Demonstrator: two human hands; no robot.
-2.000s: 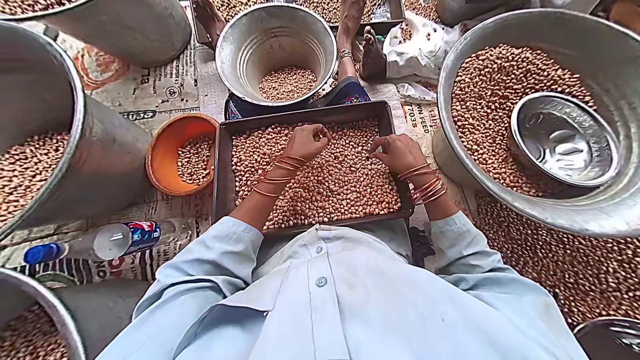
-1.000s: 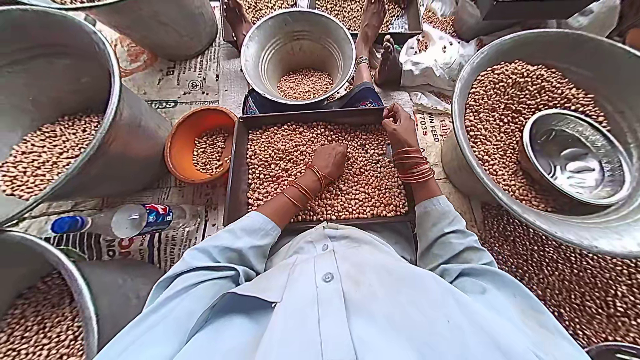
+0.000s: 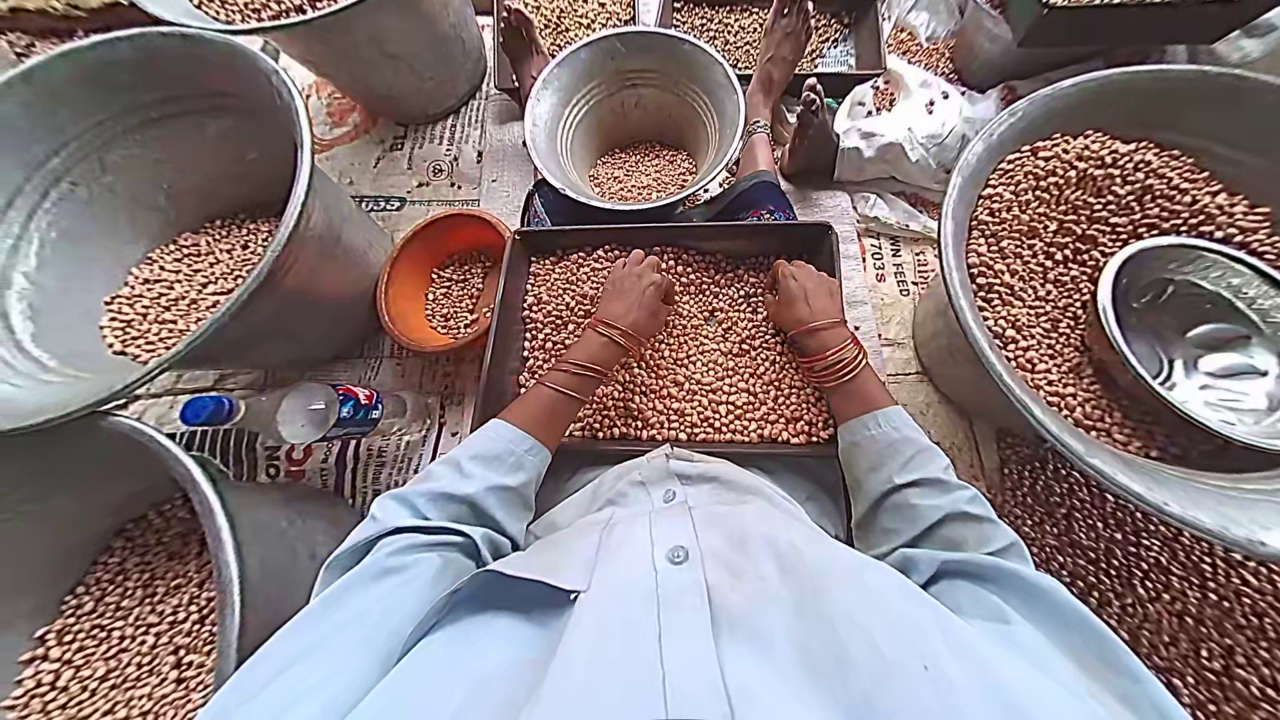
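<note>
A dark metal tray (image 3: pixel 822 236) lies across my lap, spread with pinkish-brown nuts or beans (image 3: pixel 700 380). My left hand (image 3: pixel 637 293), with orange-red bangles at the wrist, rests on them left of the tray's middle, its fingers curled down. Toward the tray's far right corner is my right hand (image 3: pixel 804 297), also bangled, fingertips down at the contents near the right wall. Whether either hand pinches a piece is hidden. An orange bowl (image 3: pixel 398 290) holding some of the same pieces sits just left of the tray.
A metal bucket (image 3: pixel 633 50) stands beyond the tray between another person's feet (image 3: pixel 785 50). Large metal vessels with more nuts or beans flank me; the right one (image 3: pixel 965 290) holds a steel bowl (image 3: pixel 1200 340). A plastic bottle (image 3: pixel 310 412) lies at left; a white bag (image 3: pixel 905 130) sits beyond.
My right hand has come down from the tray's far right rim onto the contents. My left hand has shifted a little toward the far side of the tray since one second ago.
</note>
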